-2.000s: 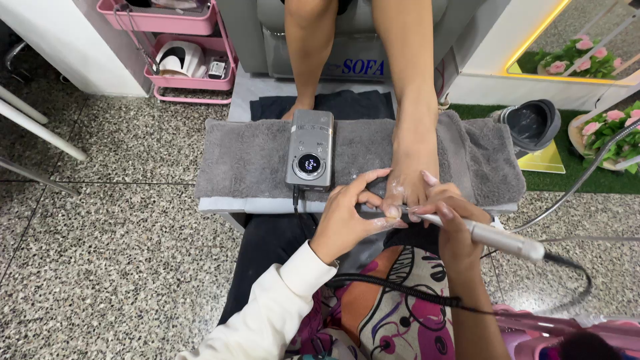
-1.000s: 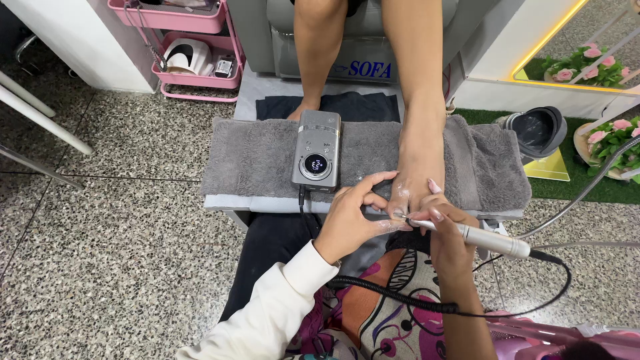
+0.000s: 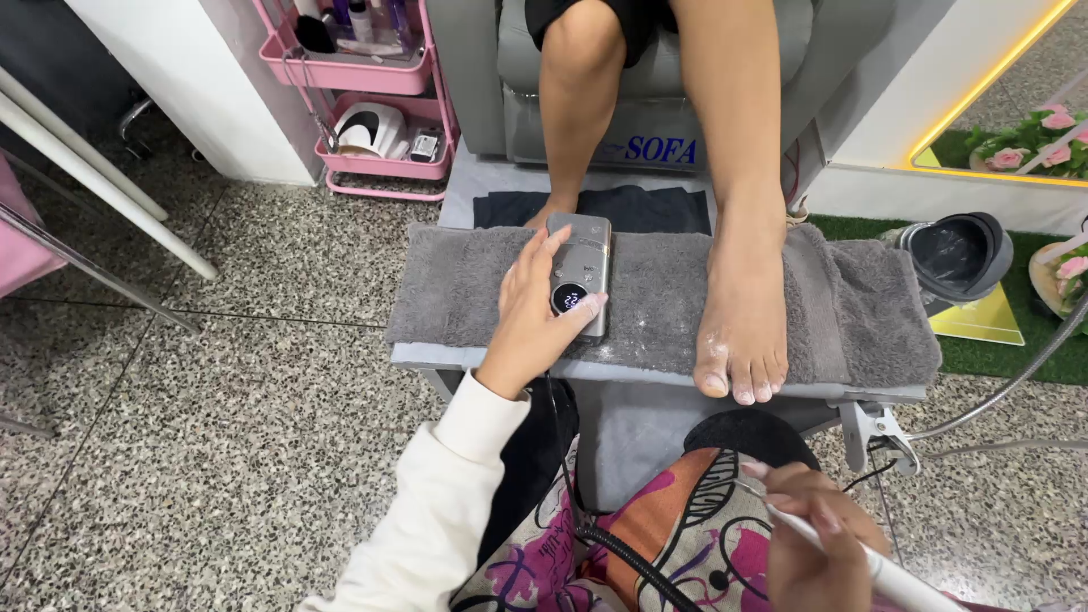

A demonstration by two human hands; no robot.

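My left hand (image 3: pixel 537 310) lies over the grey control box of an electric nail drill (image 3: pixel 586 255), thumb by its round lit dial and fingers along its left side. The box rests on a grey towel (image 3: pixel 654 297). Low at the right, my right hand (image 3: pixel 820 531) holds the white drill handpiece (image 3: pixel 892 578), its thin bit pointing up and left, apart from the foot. Another person's bare foot (image 3: pixel 744 331) rests on the towel, toes over the front edge, with white dust on the big toe and nearby skin. Dust also specks the towel.
A clamp (image 3: pixel 875 433) grips the footrest's right end, with a flexible metal arm rising from it. A dark bin (image 3: pixel 956 255) stands beyond. The coiled black cord (image 3: pixel 633 557) crosses the patterned cloth on my lap. A pink trolley (image 3: pixel 387 161) stands at the back left, beside the grey sofa (image 3: pixel 603 110).
My left hand has left the toes and moved left onto the control box. My right hand has drawn back from the foot, down and right, with the handpiece still held.
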